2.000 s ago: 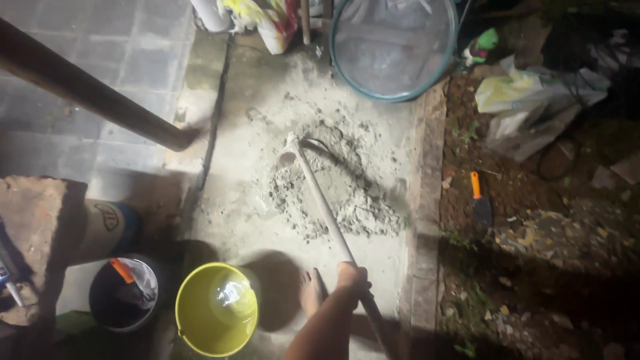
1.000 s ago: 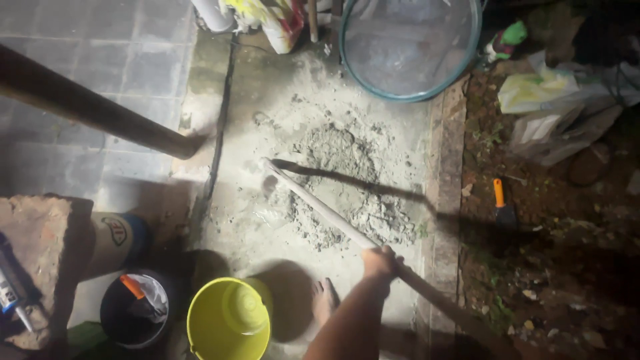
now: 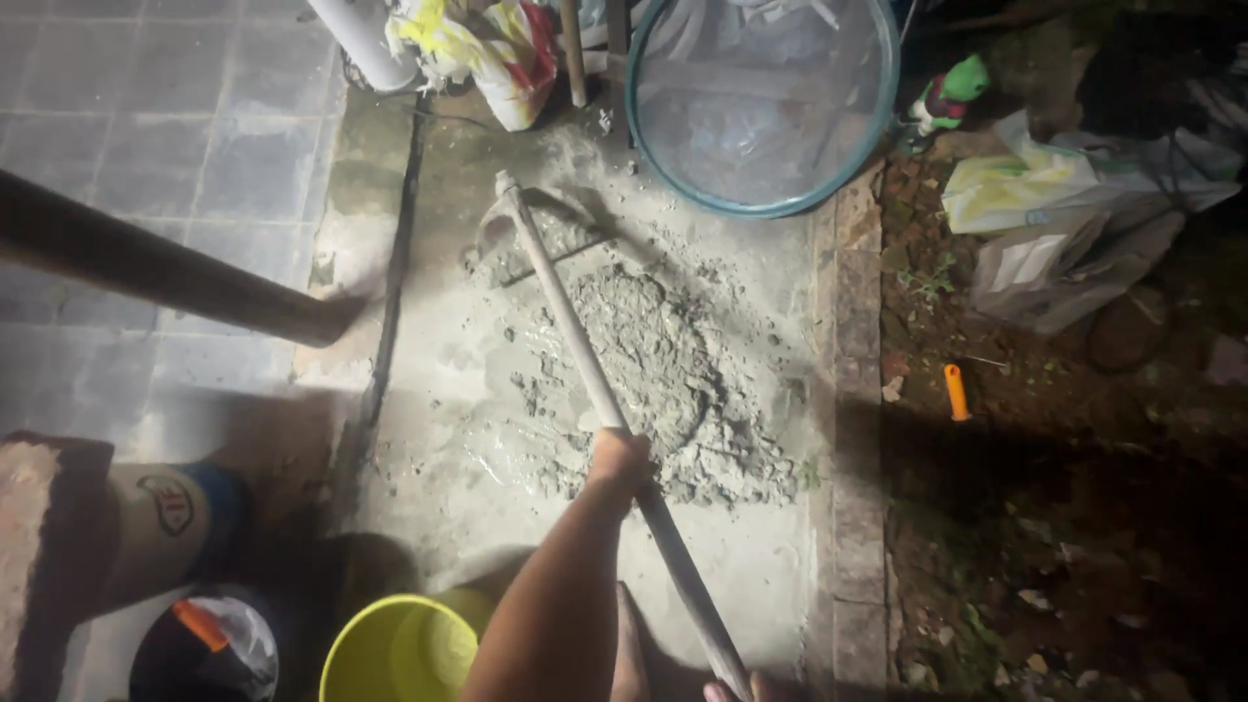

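A hoe with a long wooden handle (image 3: 575, 341) lies slantwise across the view. My left hand (image 3: 621, 460) is closed around the middle of the handle. At the bottom edge, my right hand (image 3: 738, 688) grips the handle lower down, only its fingers showing. The hoe's metal blade (image 3: 546, 239), coated in grey mix, rests at the upper left edge of a heap of wet mortar or cement (image 3: 653, 361) on the concrete strip. Part of a bare foot (image 3: 630, 648) shows beside my left forearm.
A yellow bucket (image 3: 375, 643) and a dark bucket (image 3: 156, 648) stand lower left, near a rough block (image 3: 49, 556). A wooden post (image 3: 175, 268) slants in from the left. A round sieve (image 3: 663, 175) lies at the top. An orange-handled tool (image 3: 956, 392) is on the soil, right.
The hoe head has moved up, from the heap's left side to its upper left edge, and the handle stands steeper than one second ago. Fingers of my right hand now show at the bottom.
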